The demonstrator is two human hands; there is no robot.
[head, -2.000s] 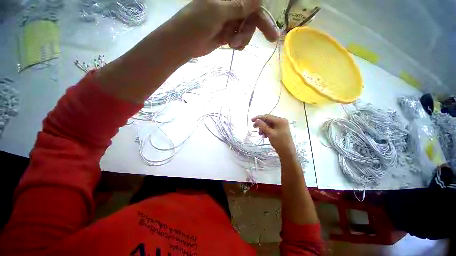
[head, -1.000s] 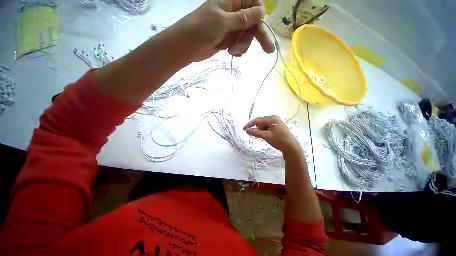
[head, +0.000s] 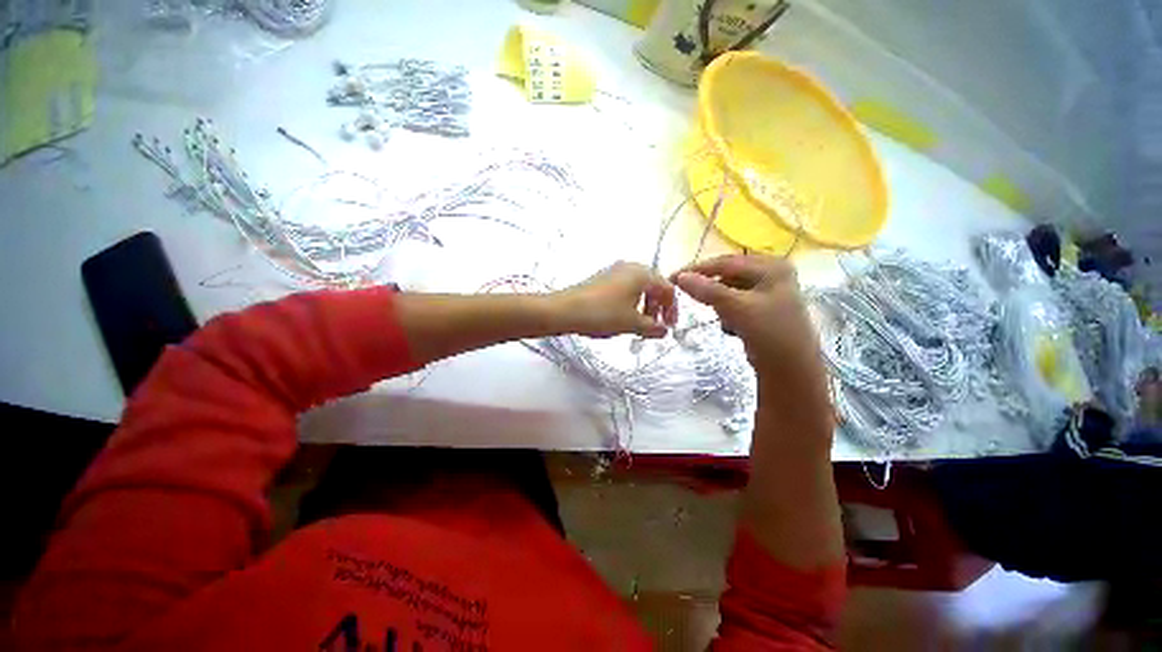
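Note:
My left hand [head: 624, 301] and my right hand [head: 749, 296] meet above the table, fingertips nearly touching, pinching a thin cable lead. The lead [head: 709, 219] loops up from the fingertips in front of the yellow basket. What is at its end between my fingers is too small to tell. A bundle of leads [head: 656, 377] lies under and beside my hands at the table's near edge. A second bundle of leads [head: 338, 237] is fanned out left of centre, its small pale and dark tips at the upper left.
The yellow basket [head: 879, 191] stands behind my right hand, with a cream container [head: 672, 46] behind it. Coiled cable hanks [head: 892, 357] lie at right, short leads [head: 410, 99] and a yellow label [head: 557, 70] at the back. A black phone [head: 138, 306] lies at left.
My left hand has come down from the top of the picture to my right hand, which has risen slightly. The phone, short leads and yellow label now show.

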